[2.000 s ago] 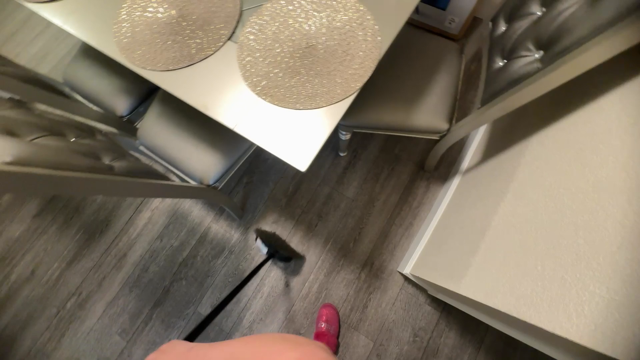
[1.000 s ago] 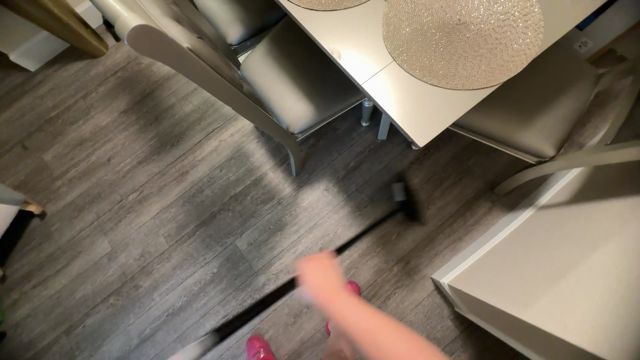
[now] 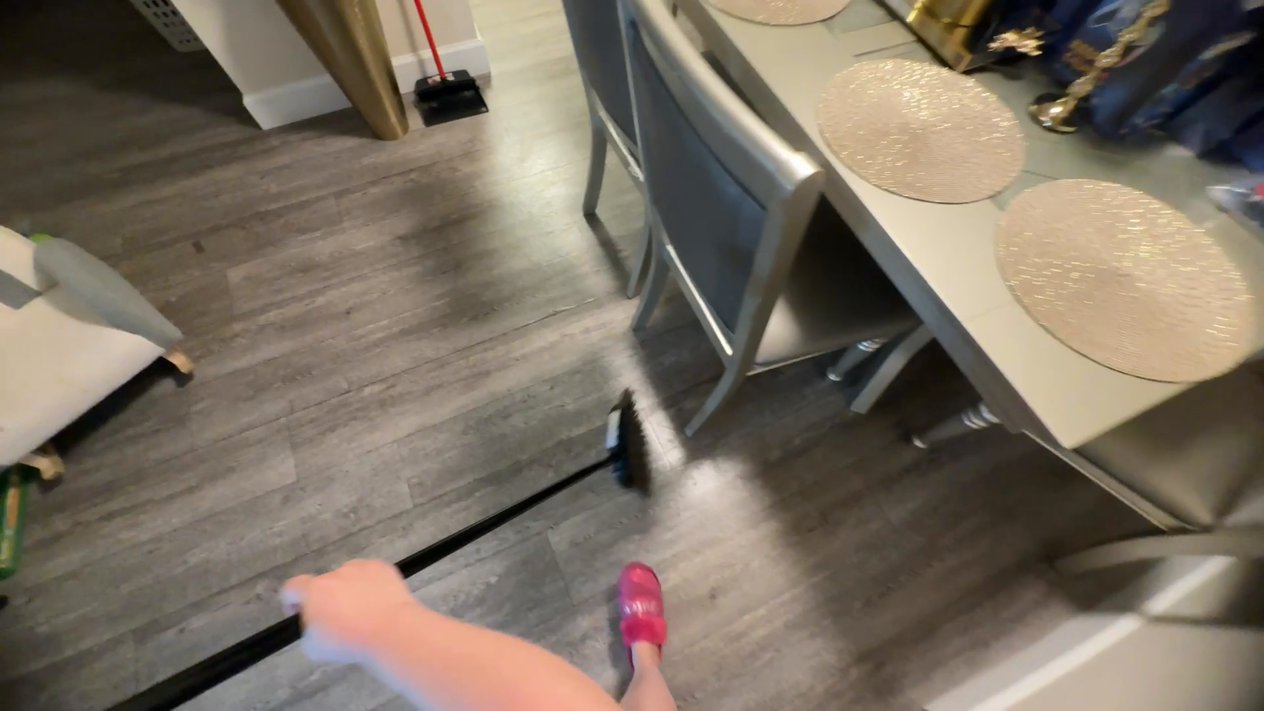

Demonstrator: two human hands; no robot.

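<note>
My right hand (image 3: pixel 351 607) is closed around the black handle (image 3: pixel 504 518) of a broom, with the forearm coming in from the bottom edge. The handle slants from the lower left up to the broom head (image 3: pixel 629 444), whose dark bristles are at the floor near the middle of the view. A pink slipper (image 3: pixel 642 602) is on my foot, below and close to the broom head. The far end of the handle runs out of view at the lower left. My left hand is not in view.
Silver dining chairs (image 3: pixel 711 188) stand along a table (image 3: pixel 1047 395) with round placemats on the right. A dustpan (image 3: pixel 450 96) with a red handle stands near the wall end. At left is a pale piece of furniture (image 3: pixel 79 336); a wall (image 3: pixel 1136 652) is at lower right.
The view has swung left, bringing the dustpan into sight. The broom head, earlier near the table corner, is now on the floor beside the nearer chair. My right hand still grips the handle.
</note>
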